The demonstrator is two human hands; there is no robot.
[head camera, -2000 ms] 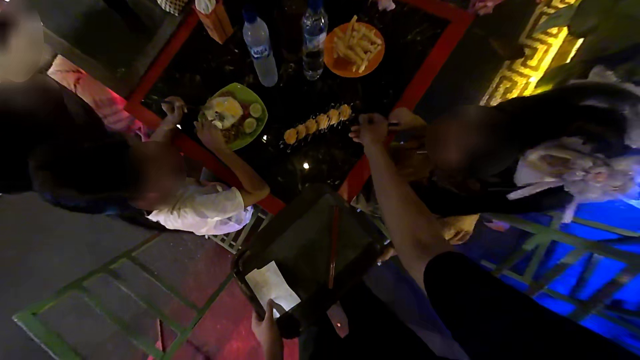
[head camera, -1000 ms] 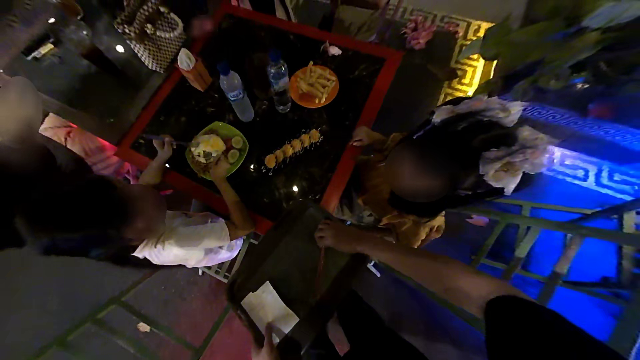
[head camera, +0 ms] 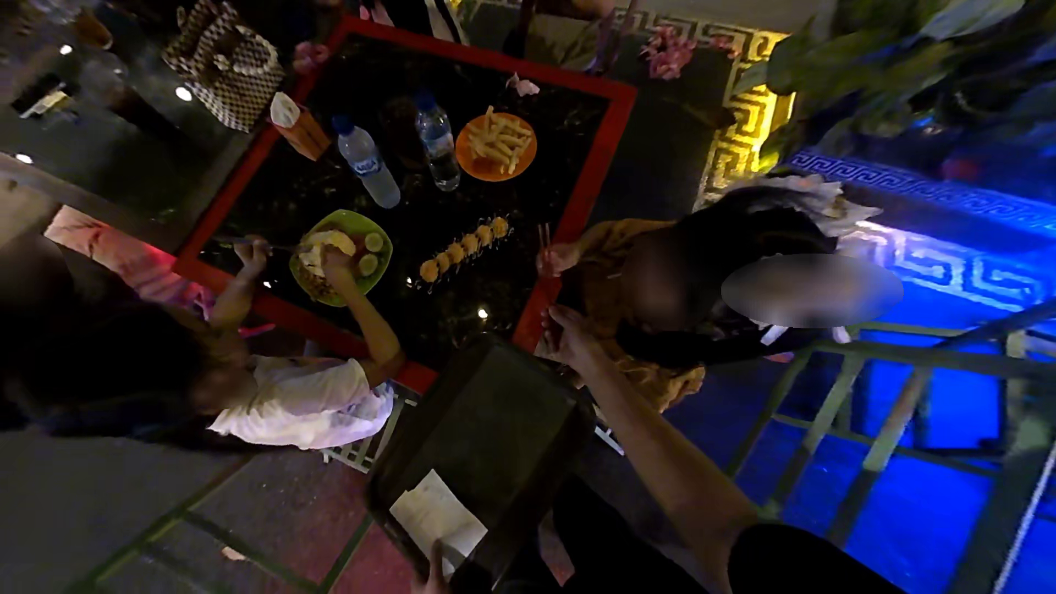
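My left hand [head camera: 433, 573] is at the bottom, gripping the near edge of a dark tray [head camera: 503, 412], its thumb over a white paper [head camera: 440, 516] lying on the tray. My right hand [head camera: 571, 337] is extended to the table's red edge, fingers bent; whether anything is between them is unclear. Just beyond it, the hand [head camera: 559, 257] of a seated person in a brown top holds thin chopsticks [head camera: 544, 238]. On the black table with a red rim [head camera: 590, 177] are a row of round food pieces [head camera: 464, 250], an orange plate of fries [head camera: 496, 147] and a green plate of food [head camera: 375, 223].
Two plastic bottles [head camera: 369, 169] and a tissue packet [head camera: 301, 128] stand on the table. At left, a person in a white top [head camera: 305, 400] handles the green plate's food. A checkered bag [head camera: 227, 70] lies at upper left. Green metal railings [head camera: 891, 412] flank both sides.
My right hand went from above the table to the tray, then out to the table's right edge. A thin stick seen on the tray earlier is gone from it; chopsticks now show in the seated person's hand.
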